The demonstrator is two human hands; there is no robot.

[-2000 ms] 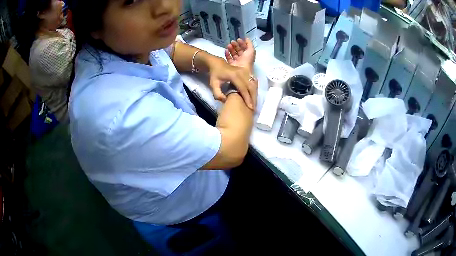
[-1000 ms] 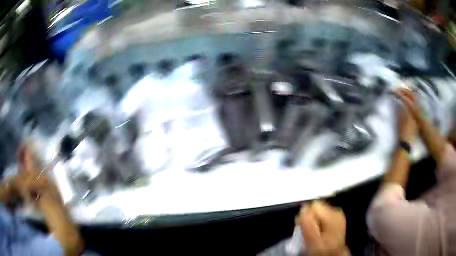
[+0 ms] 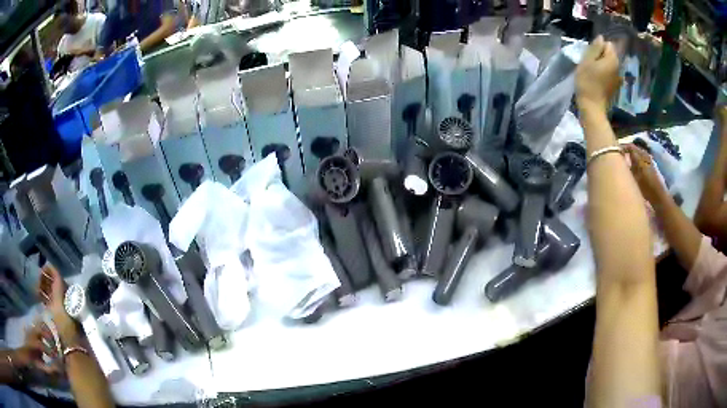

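Observation:
A bare forearm with a bangle, which I take to be my right arm, reaches up from the bottom right. My right hand (image 3: 598,76) is raised with curled fingers beside a milky translucent bag (image 3: 550,100); whether it grips the bag or a dark thing at its top is unclear. My left hand is not in view. Dark grey units with round grille heads (image 3: 450,174) and tube handles lie piled on the white table (image 3: 383,343). More limp white bags (image 3: 279,239) lie left of the pile.
Open pale blue retail boxes (image 3: 321,119) stand in a row behind the units. A blue bin (image 3: 100,92) is at the back left. A neighbour's hands (image 3: 52,319) are at the left edge; another person's arm (image 3: 670,207) and pink sleeve are at the right.
The view has swung from the left neighbour towards the boxes and pile. The hand seen low in the centre one second ago is gone from there; a raised forearm now shows at the right.

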